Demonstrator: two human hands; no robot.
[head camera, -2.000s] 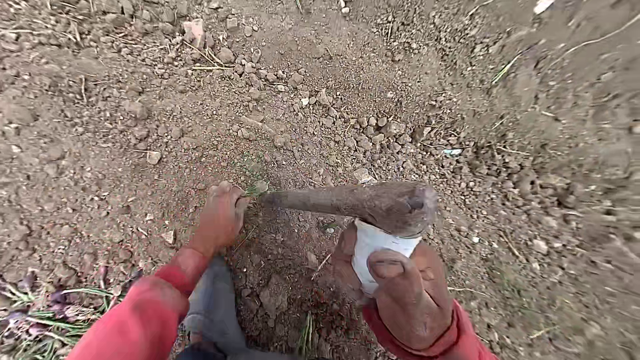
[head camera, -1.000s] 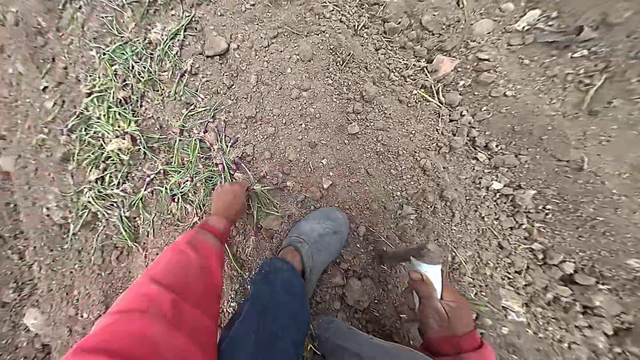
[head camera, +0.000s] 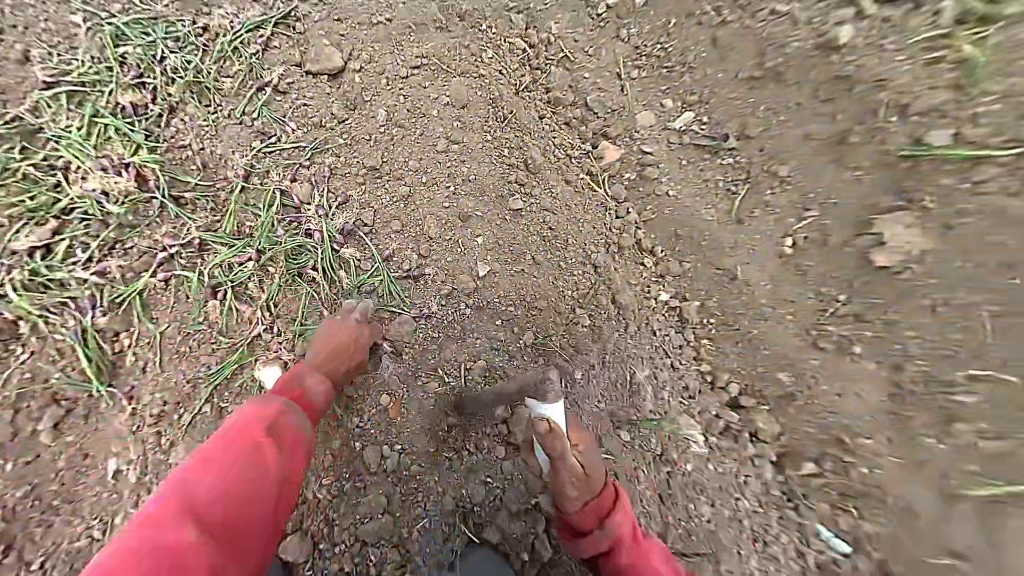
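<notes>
My right hand (head camera: 570, 460) is closed around the white-wrapped handle of a small hand hoe (head camera: 508, 390), whose dark head points left, low over loose soil. My left hand (head camera: 344, 344) is at the lower right edge of a spread of onion seedlings (head camera: 280, 240) with green leaves and purple bulbs. Its fingers are bent down near the leaves and a stone (head camera: 401, 328); whether they hold a seedling cannot be made out. Both forearms wear red sleeves.
More onion seedlings (head camera: 120, 144) lie on the soil at the left. A larger stone (head camera: 324, 58) is at the upper left. Pebbly soil (head camera: 480, 200) runs up the middle, with lower, smoother ground at the right. A shoe tip (head camera: 482, 562) shows at the bottom edge.
The view has shifted a lot. Two seconds ago my left hand was by the tool's tip with some green in its fingers; now it is beside the seedlings. My right hand keeps the tool.
</notes>
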